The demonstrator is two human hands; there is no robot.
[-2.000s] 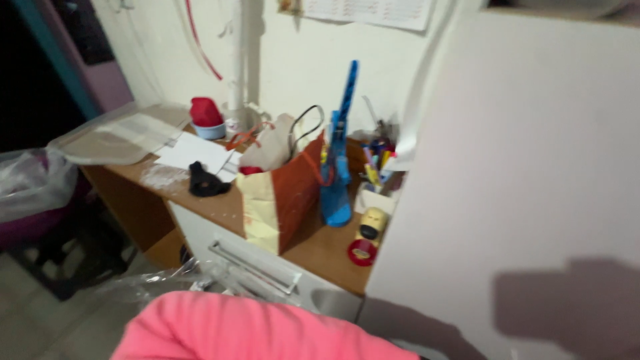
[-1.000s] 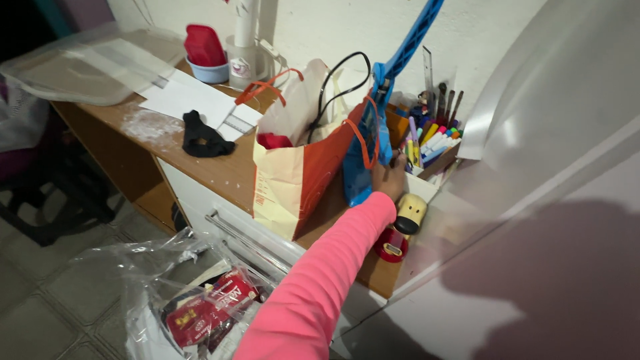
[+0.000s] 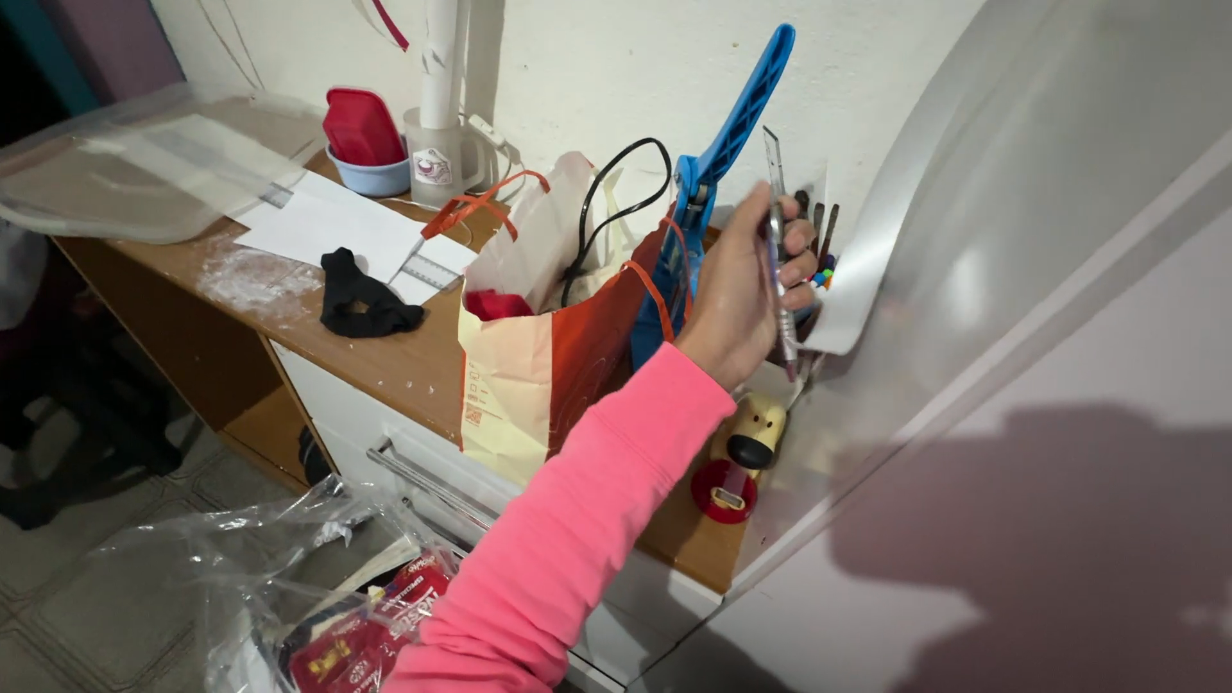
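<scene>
My left hand (image 3: 756, 274), in a pink sleeve, is raised above the right end of the desk. Its fingers are closed around a slim metallic craft knife (image 3: 778, 245), held nearly upright with the slanted tip at the top. Just behind the hand stands a blue plastic tool with a long ribbed handle (image 3: 746, 101). Brushes (image 3: 818, 226) and pens, partly hidden by the fingers, are right behind it. Below the wrist are a yellow dog-shaped figure (image 3: 760, 423) and a red round object (image 3: 724, 491). My right hand is out of view.
An open paper bag (image 3: 510, 385) with a black cord stands left of the arm. Further left lie a black cloth item (image 3: 361, 303), white paper (image 3: 322, 217) and a clear plastic lid (image 3: 125, 183). A plastic bag (image 3: 279, 587) sits low in front; a pale panel (image 3: 1039, 289) borders the right.
My left hand, earlier low beside the pen container, has risen and turned, and now grips the craft knife. The view has swung and come closer since the first frame.
</scene>
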